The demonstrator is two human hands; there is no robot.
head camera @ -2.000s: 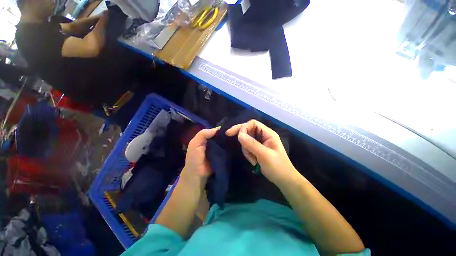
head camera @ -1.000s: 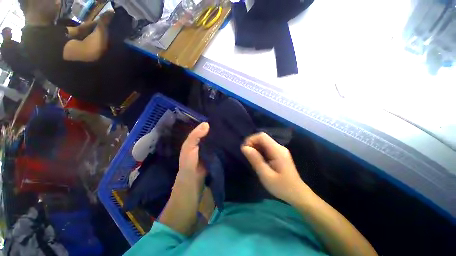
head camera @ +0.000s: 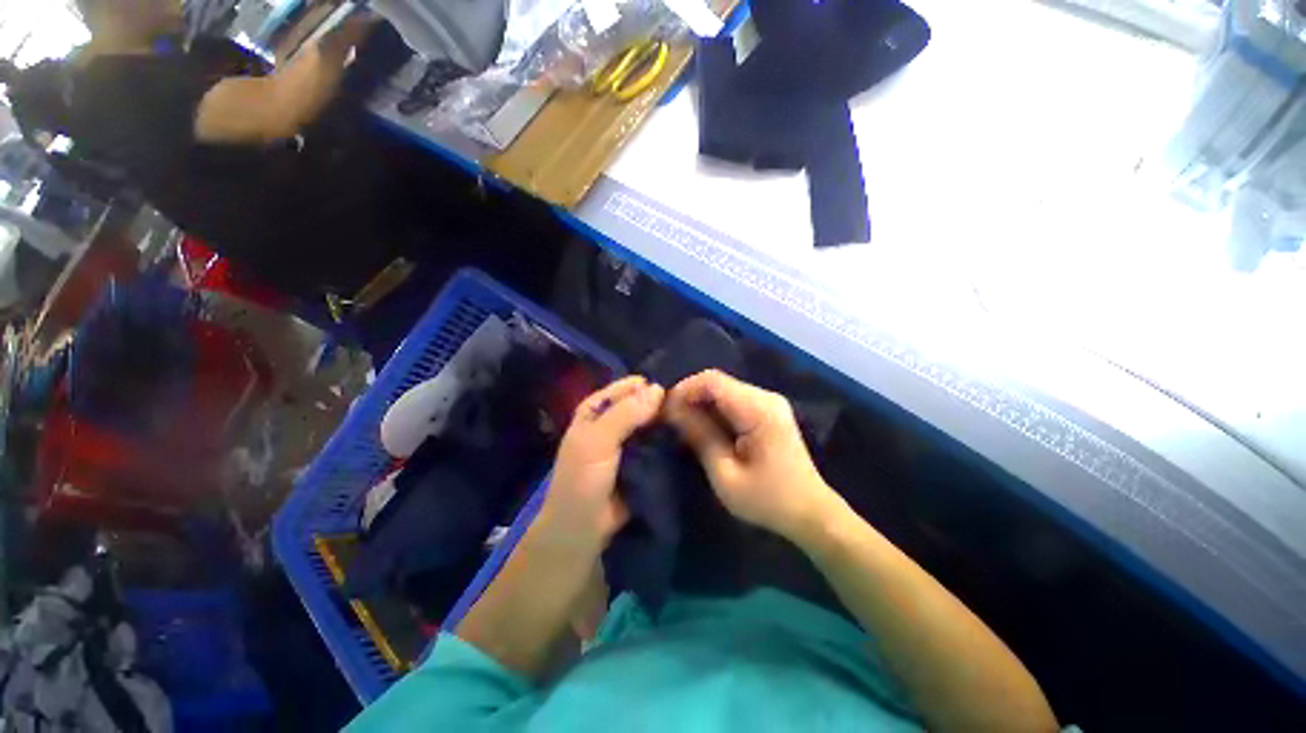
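Observation:
A dark navy cloth (head camera: 652,501) hangs from my two hands over my lap, below the table's front edge. My left hand (head camera: 599,455) pinches its upper edge between thumb and fingers. My right hand (head camera: 742,441) is beside it, fingertips curled together at the same edge, almost touching my left fingertips. The small part between the fingertips is hidden. More dark cloth lies behind the hands in shade, and its outline is hard to tell.
A blue plastic basket (head camera: 305,494) with navy, white and red cloth stands left of my knees. The white table (head camera: 988,244) bears cut navy pieces (head camera: 781,108), yellow scissors (head camera: 632,69) on a brown board (head camera: 573,141) and clear plastic bags (head camera: 494,65). A person (head camera: 201,158) sits at upper left.
My hands were apart a second ago and have come together at the cloth's upper edge. The dark cloth behind them shows less spread out. The view has shifted slightly.

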